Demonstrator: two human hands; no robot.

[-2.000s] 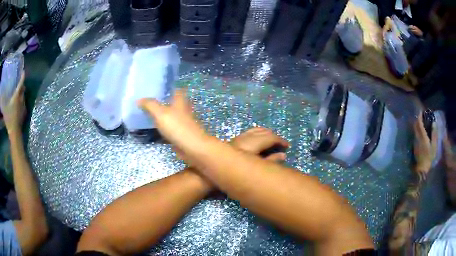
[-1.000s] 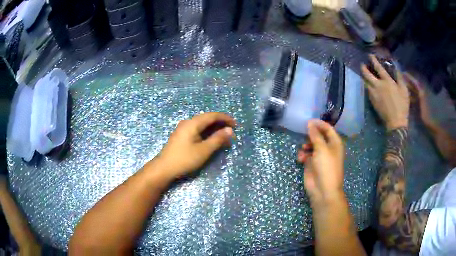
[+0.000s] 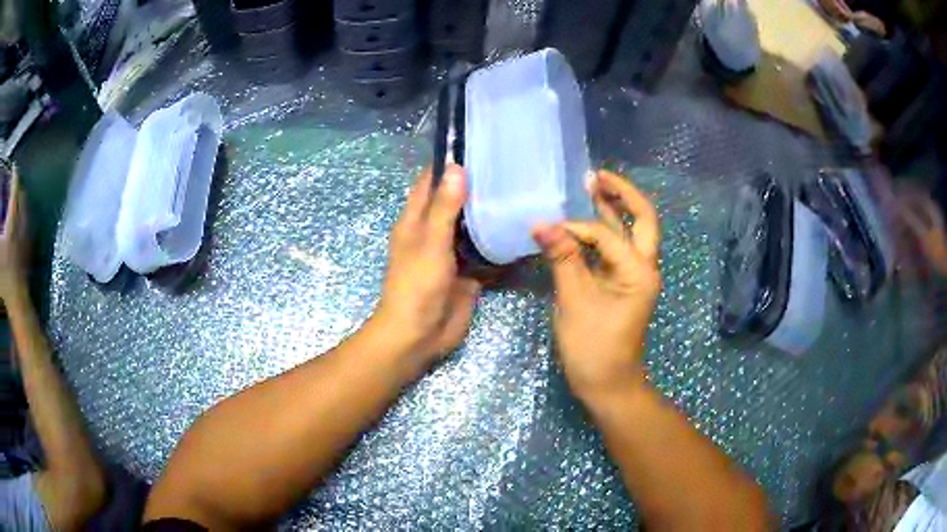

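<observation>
A frosted white oval container with a black oval container against its left side is held up in front of me. My left hand grips the black side, thumb up along its edge. My right hand is at the lower right of the frosted part, with thumb and fingertips on its rim and side. More frosted containers lean together at the left. At the right lie a black container and a frosted one, side by side.
Bubble wrap covers the table. Stacked black pots and tall black containers stand at the far side. Cardboard lies far right. Another person's arm is at left; a tattooed forearm is at lower right.
My hands have come together around a black-and-frosted set, now raised in the middle. Fewer pieces stand in the group at right. The other person's tattooed arm has moved lower.
</observation>
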